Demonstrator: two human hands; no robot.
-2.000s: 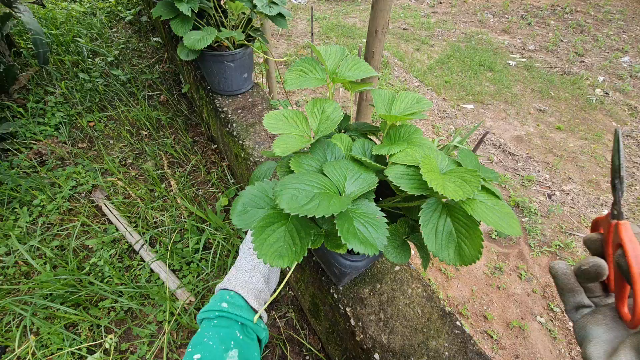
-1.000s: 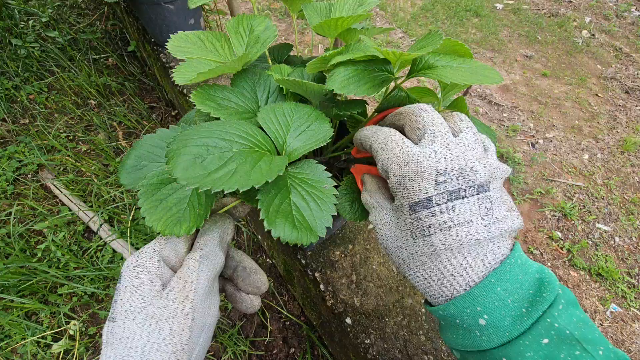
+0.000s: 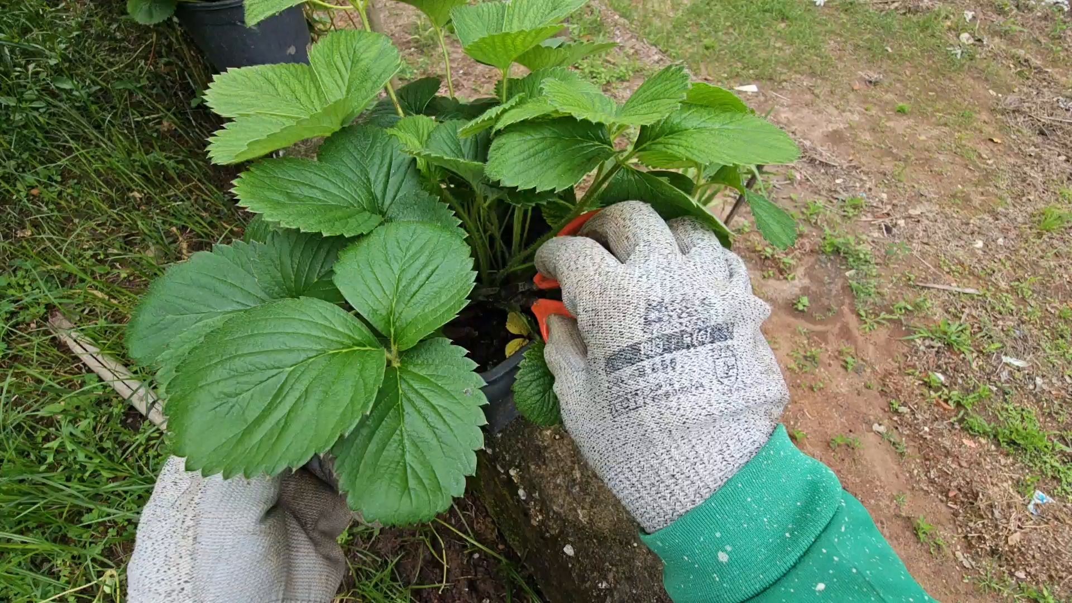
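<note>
A leafy strawberry plant grows in a dark plastic pot, whose rim shows below the leaves. My right hand, in a grey knit glove with a green cuff, grips orange-handled pruning shears at the right of the plant. The blades point in among the stem bases and are mostly hidden. Yellowed small leaves lie by the soil near them. My left hand, gloved too, is low at the left under the large front leaves; its fingers are hidden, so what it holds does not show.
The pot stands on a mossy concrete ledge. Farther back at the left is another dark pot. A wooden stick lies in the grass at the left. Bare reddish ground with small weeds stretches away on the right.
Two seconds ago the shears were held up at the far right; my right hand has brought them in among the stems. My left hand is now under the front leaves. The view is closer to the plant.
</note>
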